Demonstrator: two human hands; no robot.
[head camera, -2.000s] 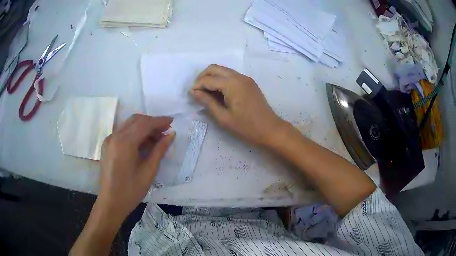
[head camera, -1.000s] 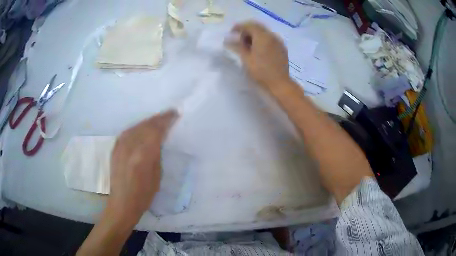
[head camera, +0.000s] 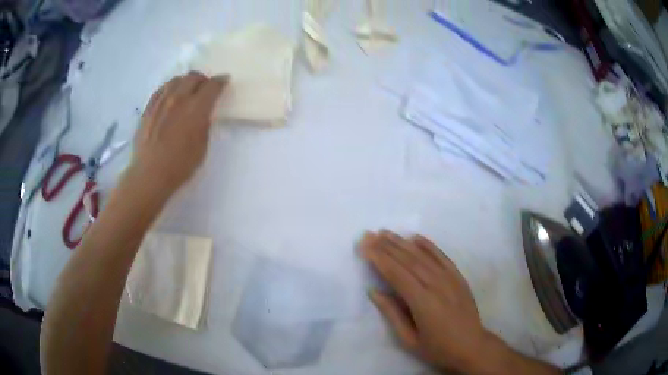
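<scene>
The cream pocket stack (head camera: 256, 77) lies at the far left. My left hand (head camera: 179, 121) is at its left edge; whether the fingers grip a piece is blurred. The grey five-sided pressing template (head camera: 282, 315) lies flat near the table's front edge. My right hand (head camera: 421, 293) is palm down to its right, on or just above the white cloth, fingers together, nothing visible in it. A cream pocket piece (head camera: 172, 278) lies left of the template, partly hidden by my left forearm.
Scissors (head camera: 89, 176) lie at the left. White pieces (head camera: 476, 110) lie at the far right, with a blue-edged strip (head camera: 469, 36) behind. The iron (head camera: 549, 271) rests at the right, near cloth scraps (head camera: 630, 124). Cream cloth strips (head camera: 315, 44) lie at the far side.
My left hand has moved from near the template to the cream stack. My right hand has come back from the white pieces toward the front. The template now shows uncovered.
</scene>
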